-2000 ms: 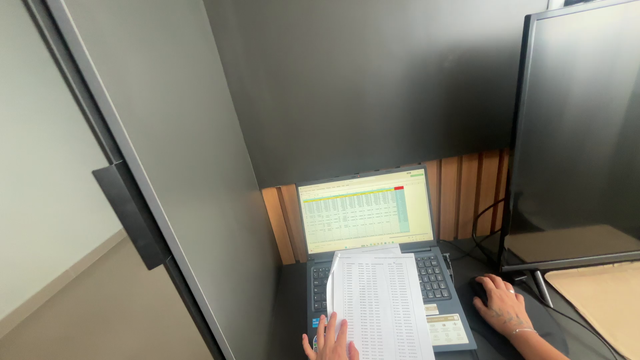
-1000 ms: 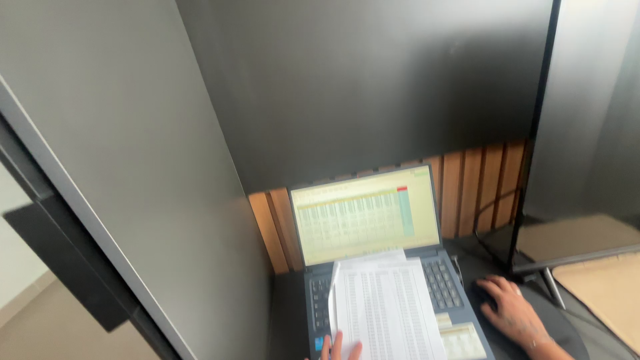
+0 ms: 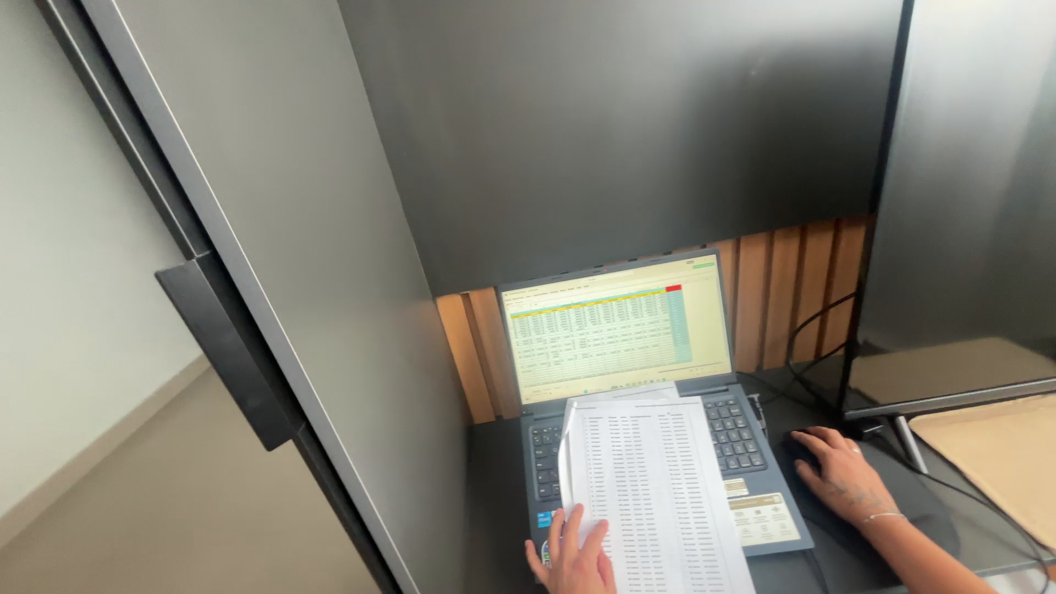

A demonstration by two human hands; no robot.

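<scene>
An open laptop [image 3: 615, 334] shows a spreadsheet with a yellow row and a red cell on its screen. Printed paper sheets [image 3: 652, 495], bearing rows of writing, lie over the middle of its keyboard [image 3: 737, 437]. My left hand [image 3: 575, 554] rests with spread fingers on the lower left part of the sheets. To the right of the laptop, my right hand [image 3: 841, 478] is closed over a dark computer mouse [image 3: 796, 454], which it mostly hides. A ring and a thin bracelet are on that hand and wrist.
A large dark monitor or television [image 3: 973, 214] stands at the right on a metal leg [image 3: 910, 444], with cables [image 3: 796, 338] beside it. A beige mat [image 3: 990, 462] lies near it. Wooden slats [image 3: 763, 297] line the wall behind. A grey panel with a black handle [image 3: 231, 355] rises at the left.
The view has shifted between frames. My left hand stays on the sheets and my right hand on the mouse.
</scene>
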